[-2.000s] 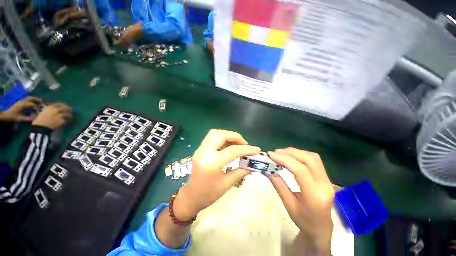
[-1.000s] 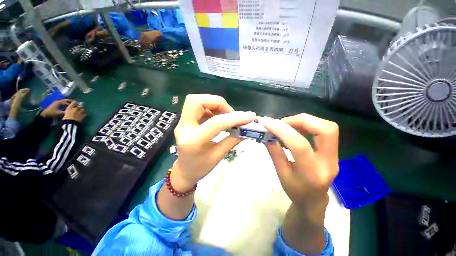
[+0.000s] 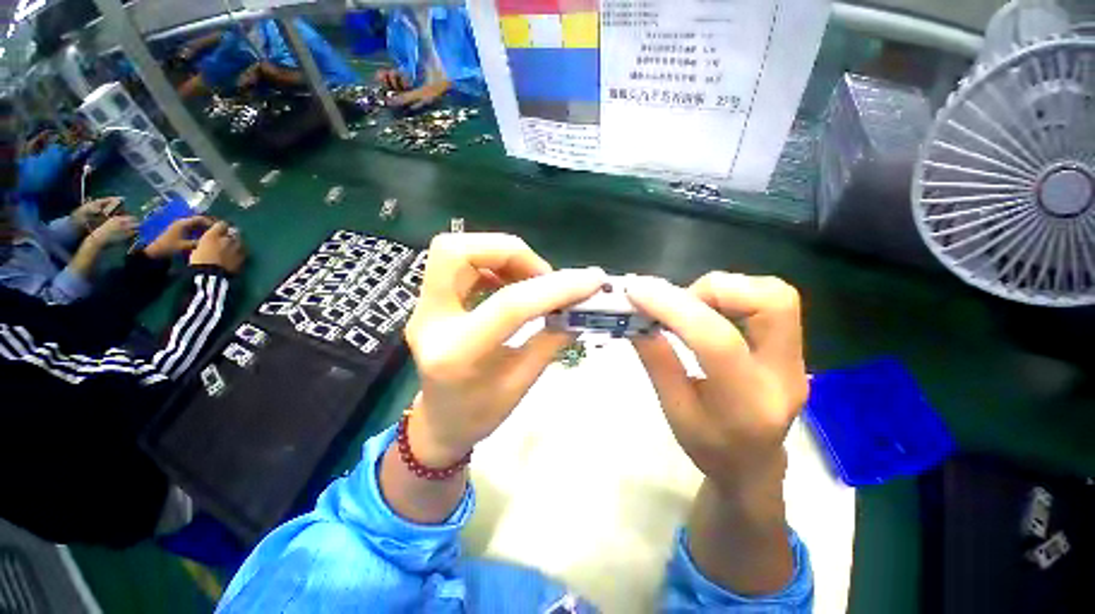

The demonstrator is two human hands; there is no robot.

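A camera unit [image 3: 604,319], small and grey-white with a small dark bluish screen, is held up between my two hands above the far part of the cream work mat [image 3: 576,480]. My left hand [image 3: 474,348] pinches its left end. My right hand [image 3: 726,372] pinches its right end. My fingertips hide both ends. The hanging test chart [image 3: 654,90] is beyond the unit. A small green circuit board [image 3: 572,354] lies on the mat below the unit, partly hidden by my left hand.
A black tray [image 3: 258,432] with rows of pale-framed units is at left. A blue bin [image 3: 883,420] is right of the mat, a fan [image 3: 1021,180] beyond it. A dark tray [image 3: 997,540] with loose units is at lower right. Neighbouring workers are at left and beyond.
Both hands have raised the unit towards the chart and still hold it by its ends. The view has shifted, and the screen looks tilted further away than before.
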